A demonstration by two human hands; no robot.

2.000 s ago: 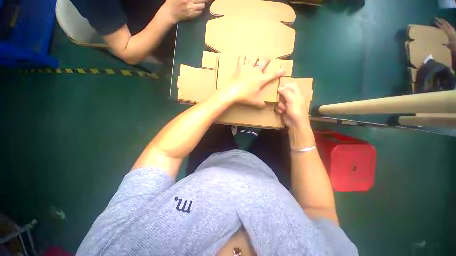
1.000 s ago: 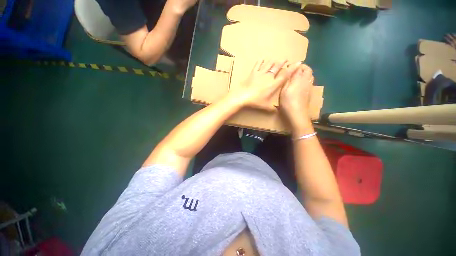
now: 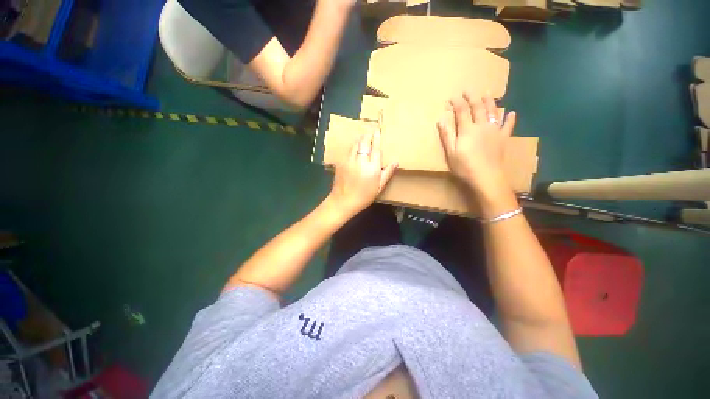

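Observation:
A flat brown box blank (image 3: 416,136) lies in front of me on the table edge, its lid panel with rounded corners (image 3: 440,70) at the far end and side flaps sticking out left and right. My left hand (image 3: 360,173) lies on the left side of the blank, over the inner edge of the left flap (image 3: 342,139). My right hand (image 3: 476,144) lies flat with spread fingers on the right part of the blank and hides the crease there. Neither hand grips the board.
A person's bare arm (image 3: 300,74) is at the upper left by a white stool (image 3: 191,51). Pale pipe rails (image 3: 630,185) and a red stool (image 3: 603,292) are on the right. Loose cardboard (image 3: 521,9) lies at the far side. Blue shelving (image 3: 101,70) stands at the upper left.
My left hand has moved left, from the middle of the blank to its left flap. My right hand has opened and spread flat on the right side. The view has shifted, so the scene sits farther right.

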